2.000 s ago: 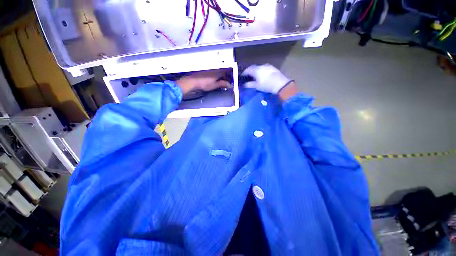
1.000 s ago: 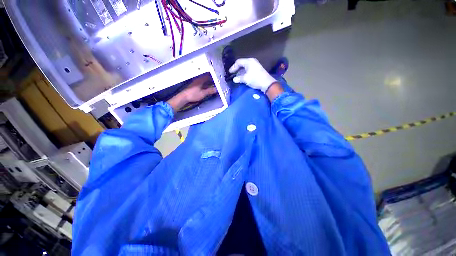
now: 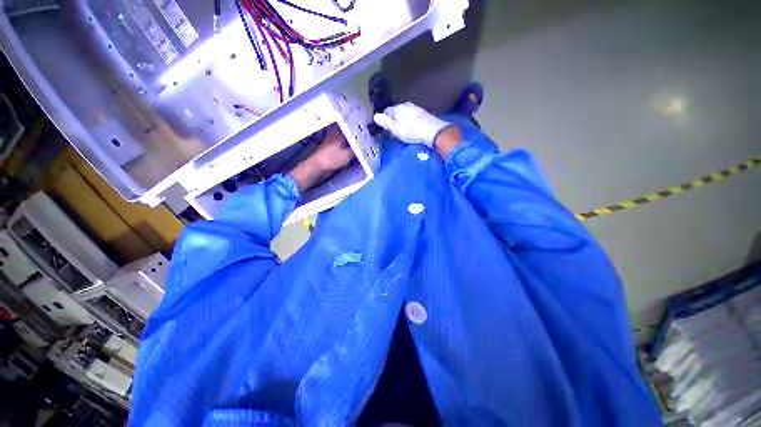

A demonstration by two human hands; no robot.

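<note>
The white side compartment (image 3: 250, 156) is an open box on the near edge of the large pale cabinet body (image 3: 196, 125). My left hand (image 3: 328, 157), bare, reaches inside the compartment towards its right end plate (image 3: 357, 125); its fingertips are hidden by the frame, and I cannot tell what it holds. My right hand (image 3: 410, 125), in a thin white glove, is outside that holed plate, its fingers on a small black part (image 3: 375, 129) at the plate's outer face. Dark cables (image 3: 288, 154) lie inside the compartment behind my left hand.
Red and black wires (image 3: 279, 37) lie in the cabinet tub. White metal boxes (image 3: 108, 292) and brown cardboard (image 3: 125, 208) are at the left. Shoes (image 3: 471, 98) show on the grey floor beyond my right hand. Yellow-black tape (image 3: 667, 193) and a stack of pale sheets (image 3: 718, 350) are at the right.
The view has turned, so the cabinet appears more tilted and further left. My left hand stays inside the compartment and my gloved right hand stays at the end plate's outer side.
</note>
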